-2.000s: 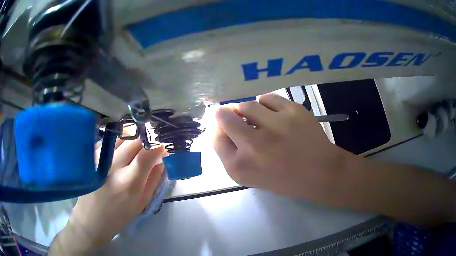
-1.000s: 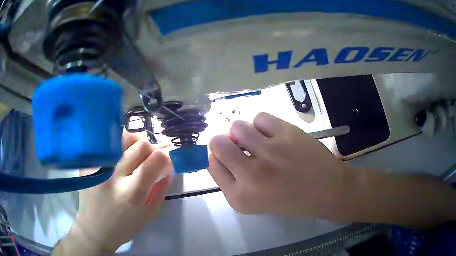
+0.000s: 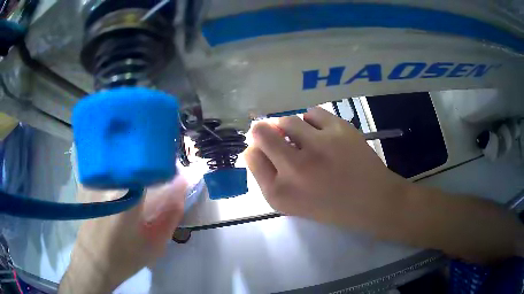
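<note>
My right hand (image 3: pixel 322 161) is bent beside the needle area, fingers curled around a thin grey metal rod (image 3: pixel 385 134) whose end sticks out toward the black panel. My left hand (image 3: pixel 126 224) is blurred and partly covered by the large blue tension knob (image 3: pixel 126 138); its fingertips are hidden, and whether it grips anything cannot be told. A strip of pale blue fabric (image 3: pixel 195 194) shows beside the left fingers. The needle and presser foot are hidden behind the smaller blue knob (image 3: pixel 226 183), its spring and the glare.
The cream-white sewing machine head (image 3: pixel 258 63) with "HAOSEN" lettering spans the top. A blue curved bar (image 3: pixel 63 210) crosses at left. The black panel (image 3: pixel 407 132) lies on the machine bed at right. A measuring scale (image 3: pixel 379 278) runs along the front table edge.
Since one second ago my right hand has moved up toward the needle area. My left hand has shifted left and down slightly. The view has shifted, so the large knob sits further right.
</note>
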